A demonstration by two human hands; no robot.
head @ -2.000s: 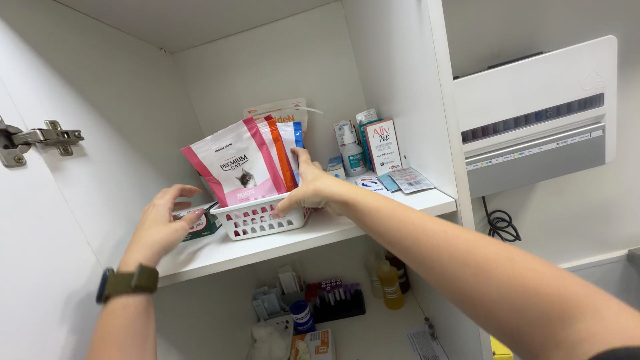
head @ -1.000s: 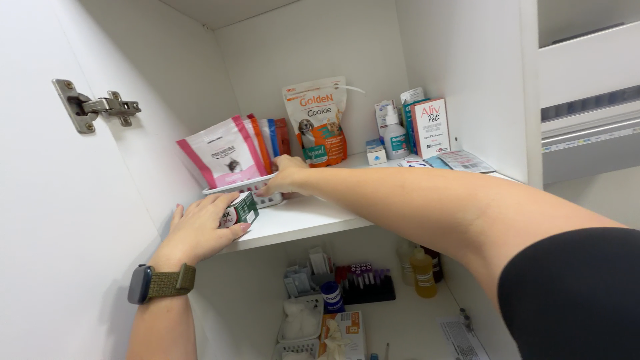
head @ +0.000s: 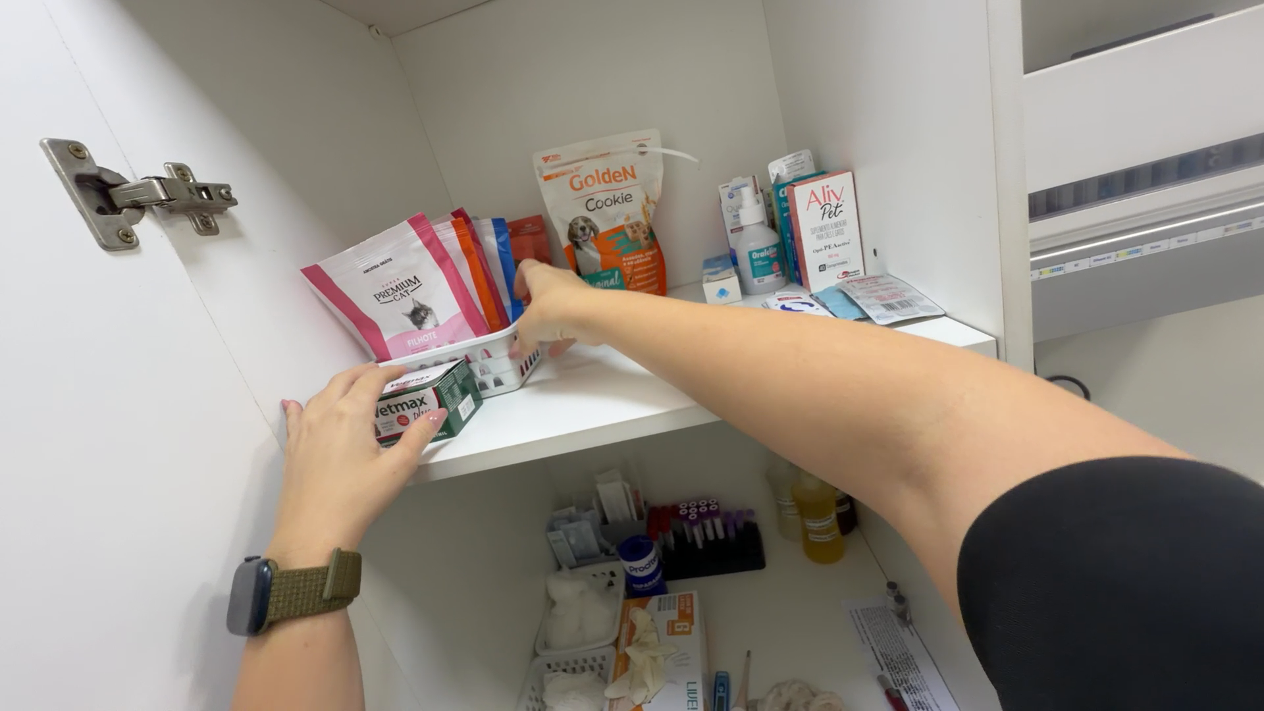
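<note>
A white plastic basket (head: pixel 499 363) stands at the left of the upper cabinet shelf, filled with upright pet food pouches, a pink and white cat food pouch (head: pixel 400 291) in front. My right hand (head: pixel 548 311) grips the basket's right end, its fingertips beside the pouches. In front of the basket, at the shelf's front edge, lies a small green and white Vetmax box (head: pixel 459 400). My left hand (head: pixel 346 434) rests around that box, thumb on its front and fingers over its left top; part of the box is hidden. A Golden Cookie pouch (head: pixel 602 217) stands upright behind my right hand.
Medicine boxes (head: pixel 828 232), a spray bottle (head: pixel 758 257) and flat packets (head: pixel 889 298) are at the shelf's right. The lower shelf holds a tube rack (head: pixel 716 553), baskets of cotton (head: pixel 578 607), a glove box (head: pixel 681 632) and bottles (head: pixel 818 518). A hinged door (head: pixel 128 395) stands at left.
The basket of pouches has moved left and back along the shelf, away from the Golden Cookie pouch, which now shows fully. My left hand has come onto the green box. The view has shifted.
</note>
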